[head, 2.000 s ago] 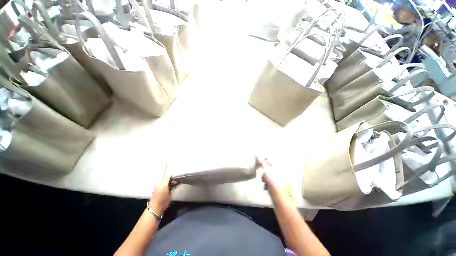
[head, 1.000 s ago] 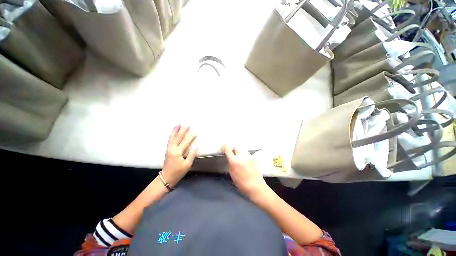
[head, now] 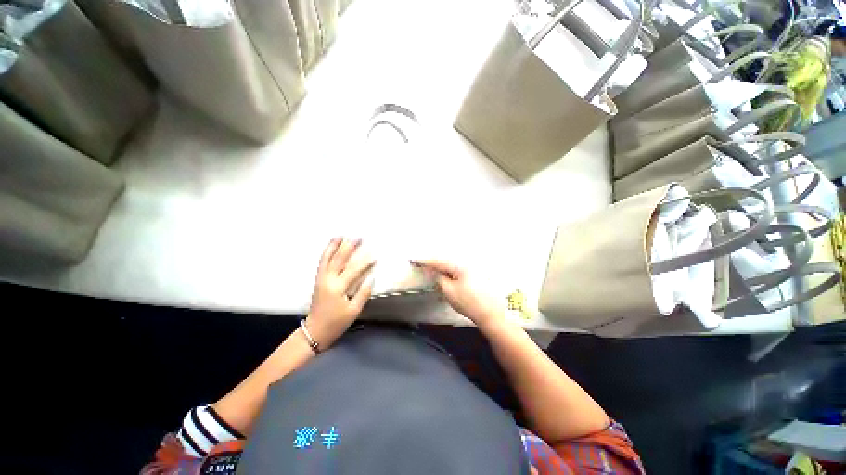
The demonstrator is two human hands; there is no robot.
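Note:
A tote bag (head: 401,276) lies flat in front of me, nearly white under the glare. Its loop handles point away from me, and its near edge is by my apron. My left hand (head: 336,286) rests on the left of its near part with the fingers spread. My right hand (head: 456,284) is at the right of the near part, index finger stretched towards a tiny dark spot. Whether it holds a small tool cannot be told. A small crumpled yellow bit (head: 518,302) lies right of my right hand, by the table edge.
Upright taupe bags stuffed with white stand at the left (head: 218,70). Another upright bag (head: 527,102) stands beyond at the right. More bags (head: 598,264) stand along the right side. A yellow-green bundle (head: 800,79) shows at the far right. The white table's near edge curves before me.
The bag was lifted on edge between both hands; it now lies flat. My left hand has spread on it. Since one second ago my right hand has moved slightly up and right, its finger extended.

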